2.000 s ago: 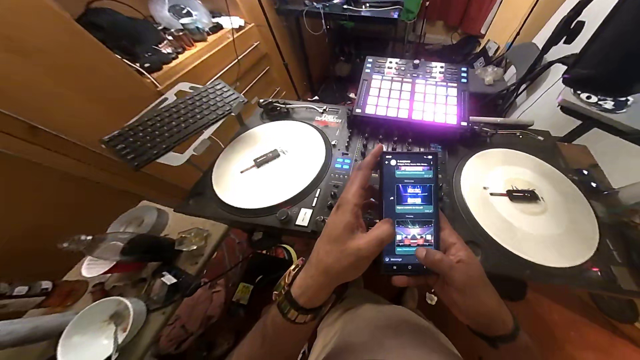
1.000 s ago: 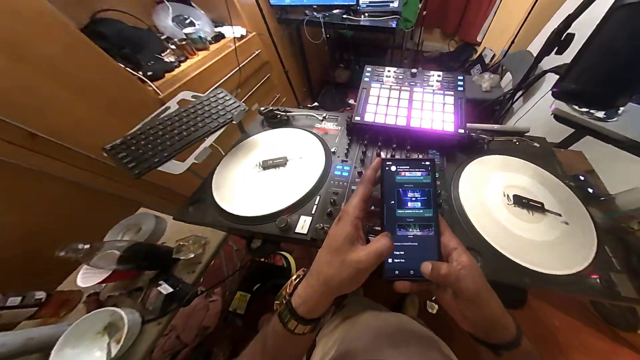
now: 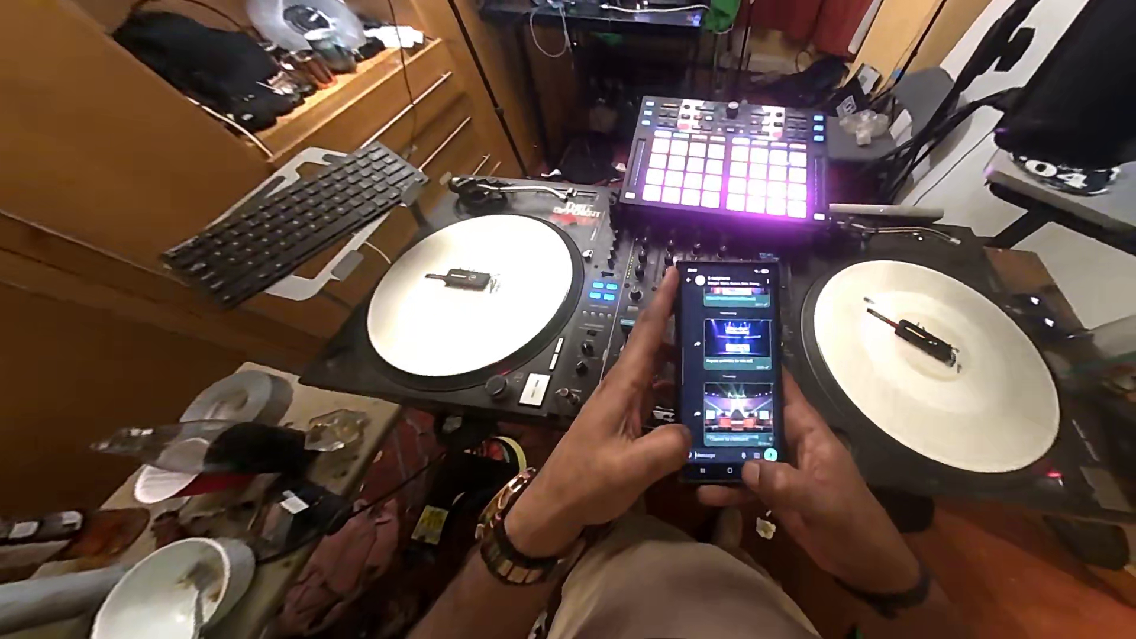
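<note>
A dark smartphone is held upright between both hands, its lit screen showing a chat with several pictures. My left hand grips its left side, with the thumb at the lower left edge. My right hand holds the lower right side, its thumb over the bottom of the screen. Behind the phone lies a DJ mixer, partly hidden. A turntable with a white record is left of it, another white record on a turntable right. A pad controller glows white and purple beyond the mixer.
A black keyboard rests on a stand at the left. On a side table at the lower left are a bowl, a clear bottle and a roll of tape. A wooden cabinet stands behind; my legs are below the phone.
The phone's screen has changed: a menu near its bottom one second ago is gone, and a message bar shows there now. Both hands keep their hold on the phone. The turntables' records have turned.
</note>
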